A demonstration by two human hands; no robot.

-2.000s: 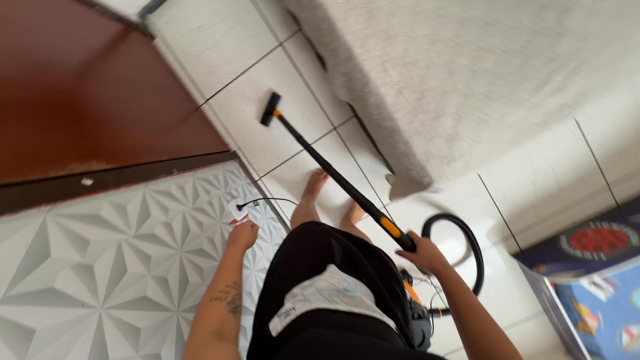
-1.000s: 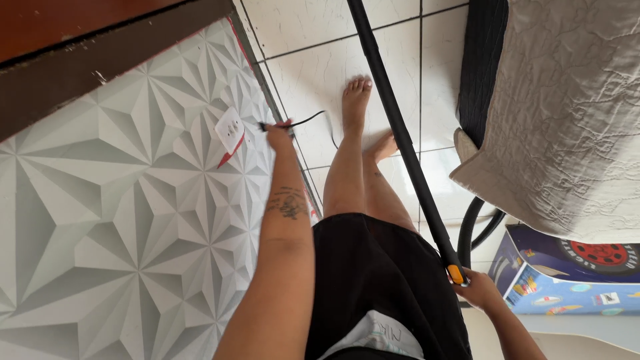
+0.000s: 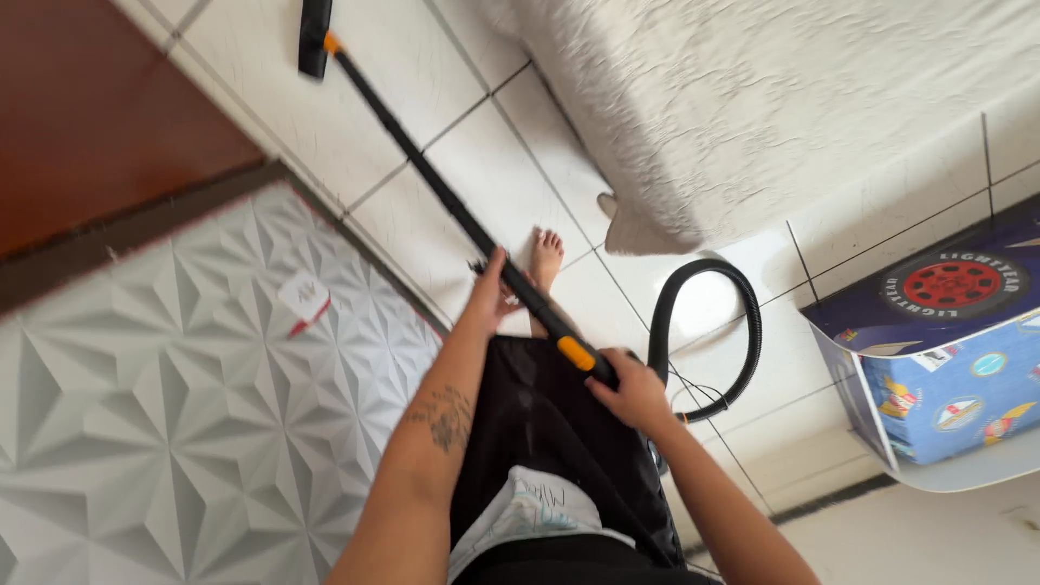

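A black vacuum cleaner wand [image 3: 431,175] slants across the view, and its floor head [image 3: 314,39] lies on the tiles at the upper left. My right hand [image 3: 634,390] grips the handle end, just below an orange part [image 3: 576,353]. Further up, my left hand [image 3: 496,292] is at the tube, its fingers around it, with a small dark thing by the fingertips, too unclear to name. A black corrugated hose [image 3: 751,325] loops on the floor to the right of my right hand. The vacuum's body is mostly hidden beside my shorts.
A bed with a pale textured cover [image 3: 780,106] stands at the upper right. A wall outlet [image 3: 305,296] with a red edge sits on the patterned wall [image 3: 171,406] at left. A brown door [image 3: 106,122] is at the upper left. A car-themed children's piece of furniture [image 3: 837,366] stands at right.
My left hand has moved from the wall outlet, where it held a black cord's plug, to the wand. My right hand still holds the handle. The view has turned.
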